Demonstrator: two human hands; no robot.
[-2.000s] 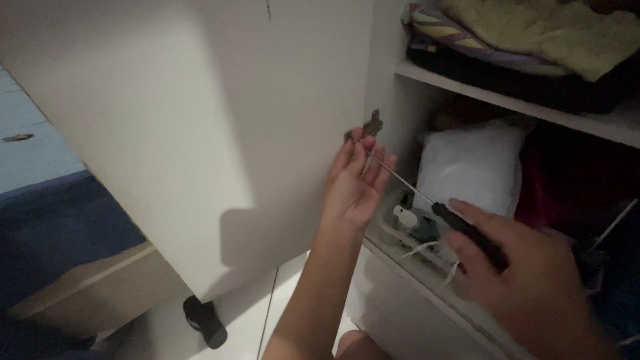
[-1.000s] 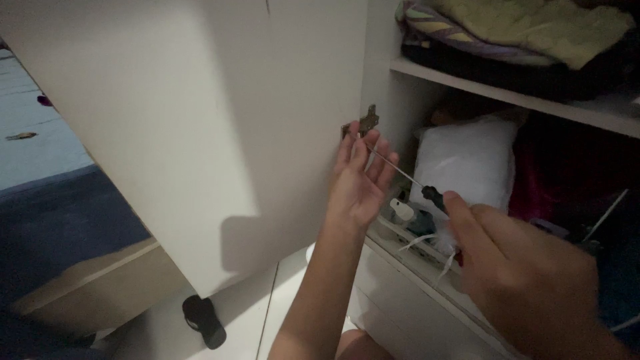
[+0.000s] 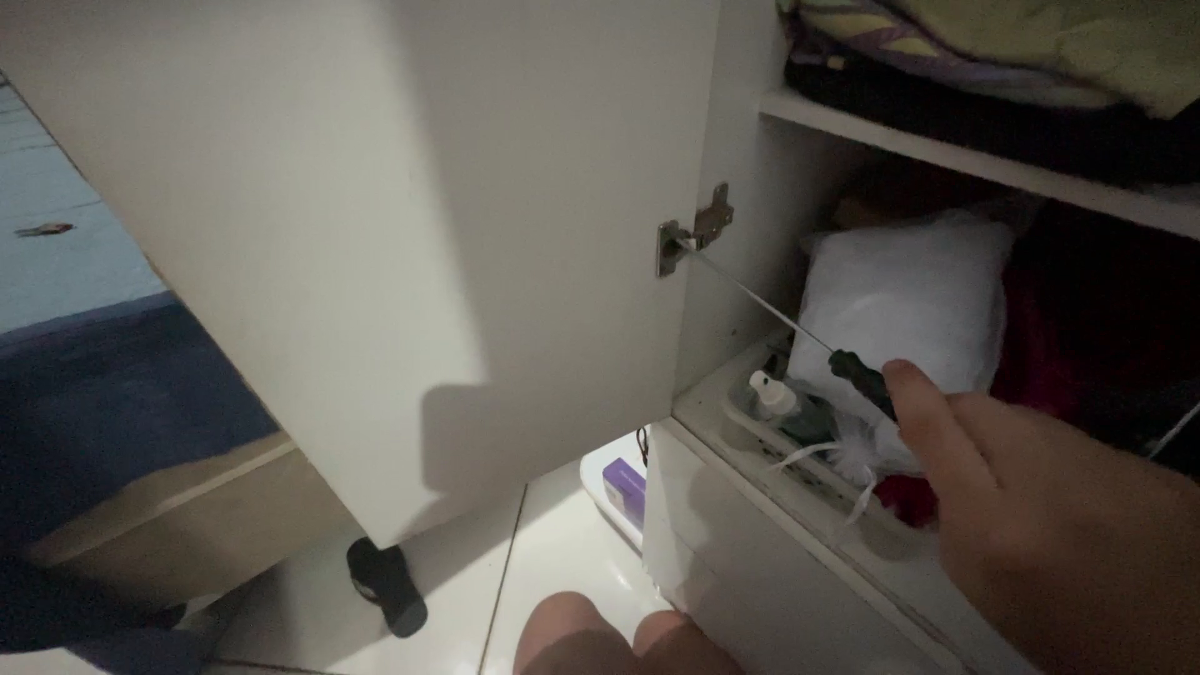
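My right hand (image 3: 1050,506) is closed around the dark handle of a screwdriver (image 3: 858,380), at the right. Its thin metal shaft runs up and left to a metal cabinet hinge (image 3: 669,247), and the tip meets the hinge arm. One end of the hinge sits on the white cabinet door (image 3: 562,281), near its edge. The other end is a mounting plate (image 3: 716,216) on the cabinet's inner side wall. My left hand is out of view.
A plastic basket (image 3: 750,412) on the cabinet bottom holds a spray bottle (image 3: 783,398); a white bundle (image 3: 905,291) is beside it. Folded fabrics (image 3: 994,56) lie on the shelf above. A black slipper (image 3: 386,586) and a purple box (image 3: 626,489) are below.
My left hand, at the hinge in both earlier frames, has left the view and the hinge is uncovered. My right hand still holds the screwdriver at the hinge.
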